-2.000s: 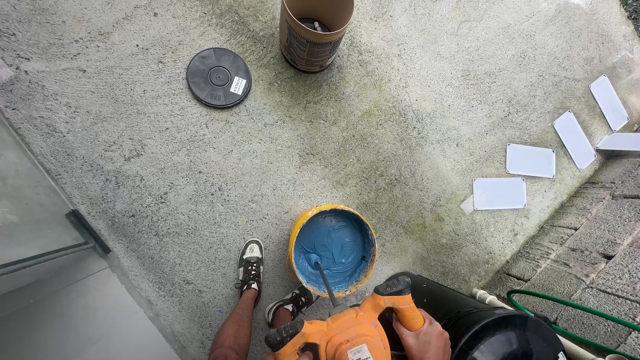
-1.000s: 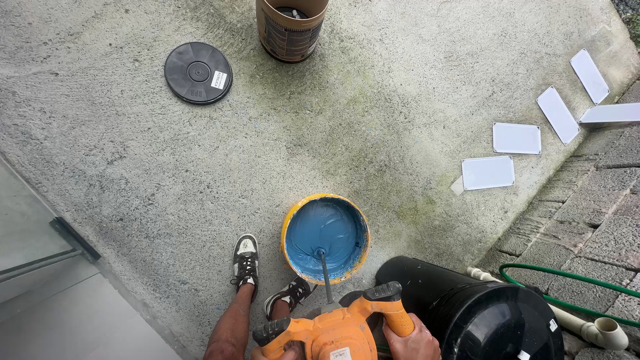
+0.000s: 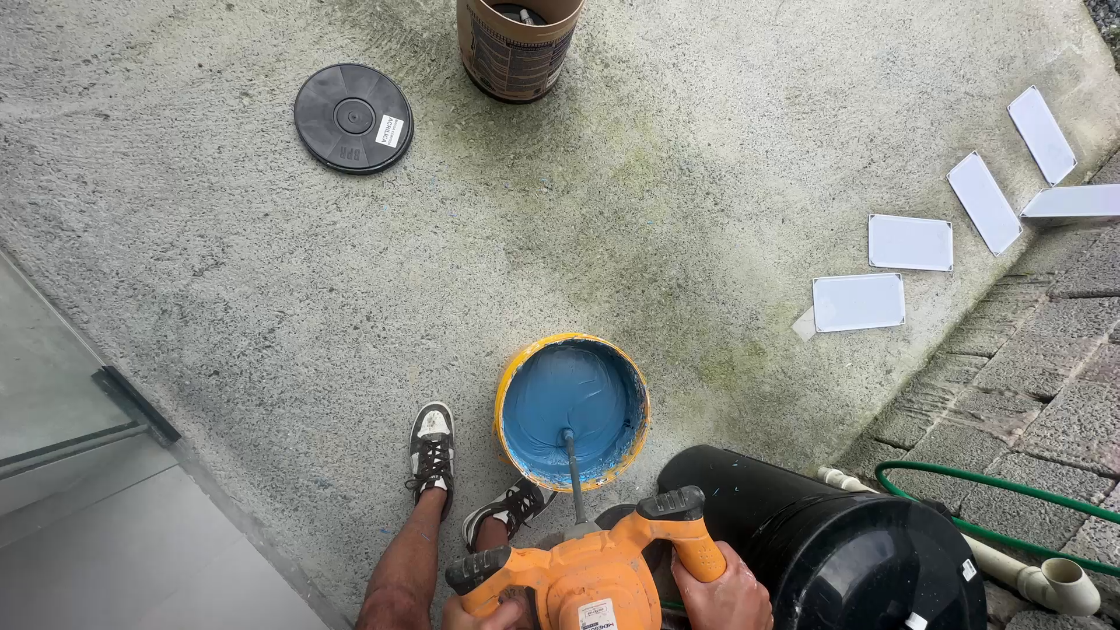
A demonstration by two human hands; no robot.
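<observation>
An orange handheld power mixer (image 3: 595, 569) with black-tipped handles is held between my hands at the bottom of the view. My left hand (image 3: 486, 612), partly cut off by the frame edge, grips its left handle. Around the right handle my right hand (image 3: 722, 595) is closed. The grey mixing shaft (image 3: 573, 477) runs down into thick blue paint (image 3: 569, 394) inside a yellow-rimmed bucket (image 3: 505, 411); its lower end is hidden in the paint. The bucket stands on rough concrete just ahead of my feet.
A black round lid (image 3: 354, 118) and a brown bucket (image 3: 518, 52) are farther ahead. Several white rectangular panels (image 3: 859, 303) lie at the right. Beside my right hand is a large black cylindrical container (image 3: 787, 525), with a green hose (image 3: 989, 529) and a PVC pipe (image 3: 1006, 569) beyond. A glass panel (image 3: 44, 376) is at left.
The mixer shaft now enters the paint closer to the bucket's near side than one second ago. Both hands still hold the mixer.
</observation>
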